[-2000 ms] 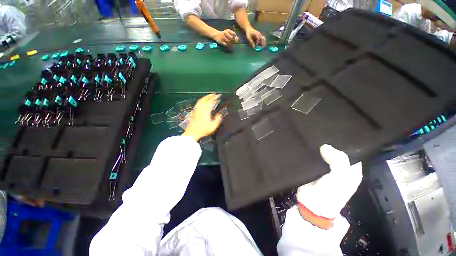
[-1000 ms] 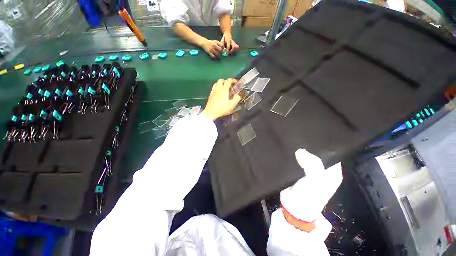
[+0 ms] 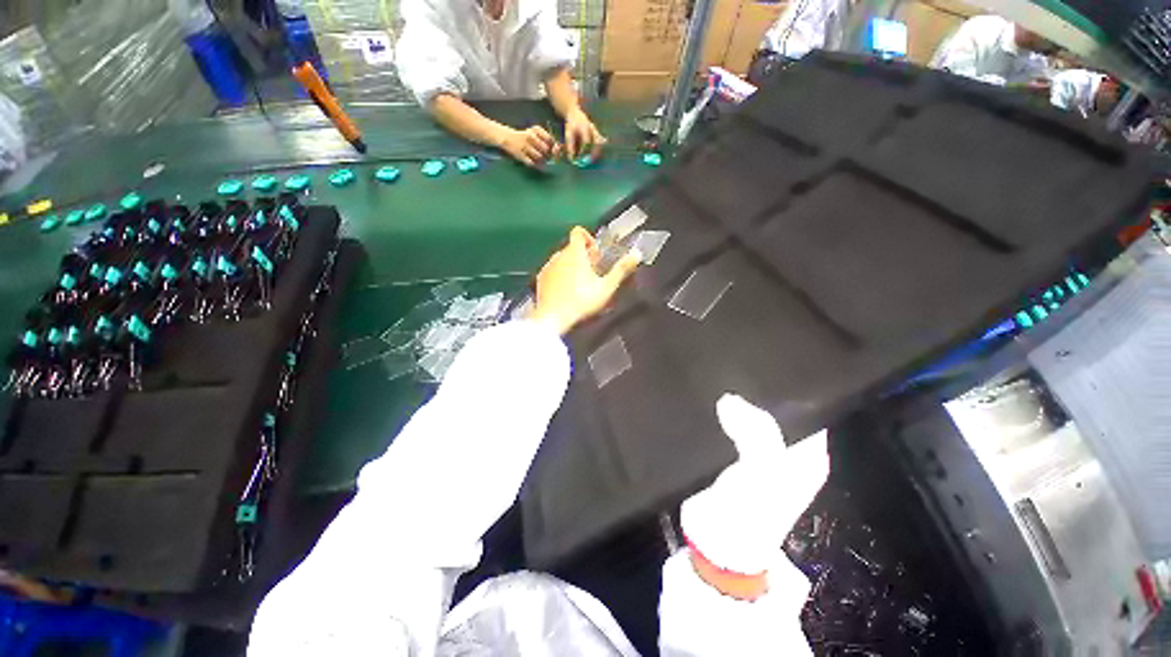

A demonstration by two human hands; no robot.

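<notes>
A large black foam tray point(image 3: 796, 308) is tilted in front of me. My right hand point(image 3: 755, 485), in a white glove, holds its near edge with the thumb on top. My bare left hand point(image 3: 581, 280) is at the tray's left edge, its fingers around some clear plates point(image 3: 622, 229). Another clear plate point(image 3: 652, 247) lies beside the fingertips. One clear plate point(image 3: 700, 294) lies near the middle of the tray and one point(image 3: 610, 362) lower left. A loose pile of clear plates point(image 3: 450, 336) lies on the green bench left of the tray.
At left, a loaded foam tray point(image 3: 154, 417) holds rows of teal parts in black clips. Teal parts point(image 3: 340, 177) line the green bench point(image 3: 424, 244). A person's hands point(image 3: 552, 144) work across it. A grey metal machine point(image 3: 1027, 481) and tangled loose clips point(image 3: 854, 584) are at right.
Several clear plates have left the foam tray, and the pile on the bench is larger. My left hand has moved from over the pile to the plates on the tray. My view has shifted.
</notes>
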